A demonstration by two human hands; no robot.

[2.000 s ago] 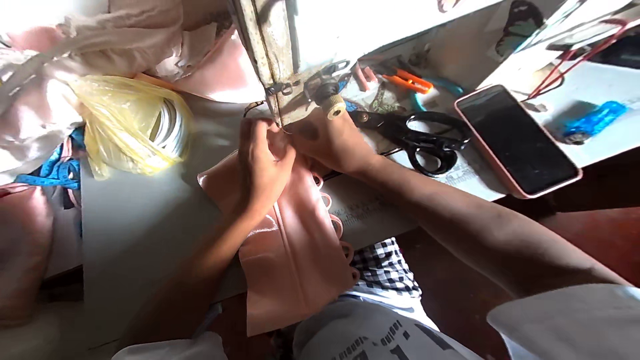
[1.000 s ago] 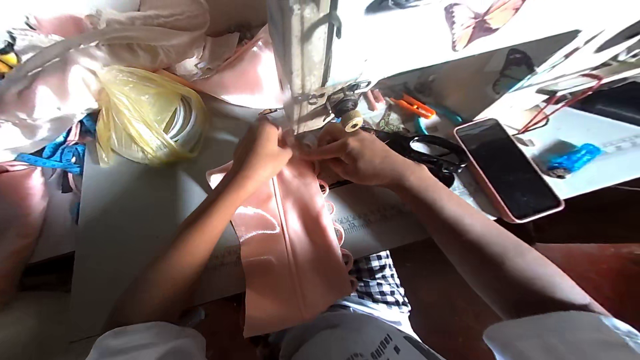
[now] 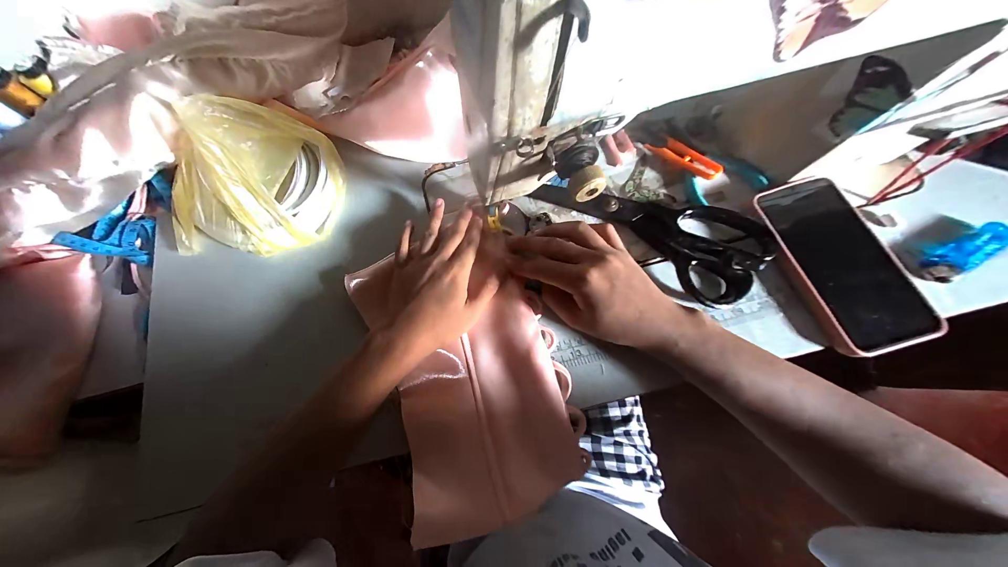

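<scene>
Pink satin fabric (image 3: 504,425) with a lengthwise seam and small loops along its right edge lies under the head of a sewing machine (image 3: 520,87), its lower end hanging over the table edge. My left hand (image 3: 441,276) rests flat on the fabric with fingers spread, just left of the needle area. At the fabric's right edge, my right hand (image 3: 591,276) has its fingers bent together near the presser foot; whether it pinches the cloth is hidden. The needle itself is not plainly visible.
Black-handled scissors (image 3: 709,244) lie right of my right hand, beside a phone (image 3: 850,264) in a pink case. Farther right is a blue lighter (image 3: 969,248). An orange tool (image 3: 685,157) lies behind. Left are a yellow plastic bag (image 3: 228,173), a blue tape measure (image 3: 118,236) and piled satin (image 3: 87,150).
My left hand has gone from bent fingers near the needle to lying flat and spread on the pink fabric. My right hand stays close to the presser foot.
</scene>
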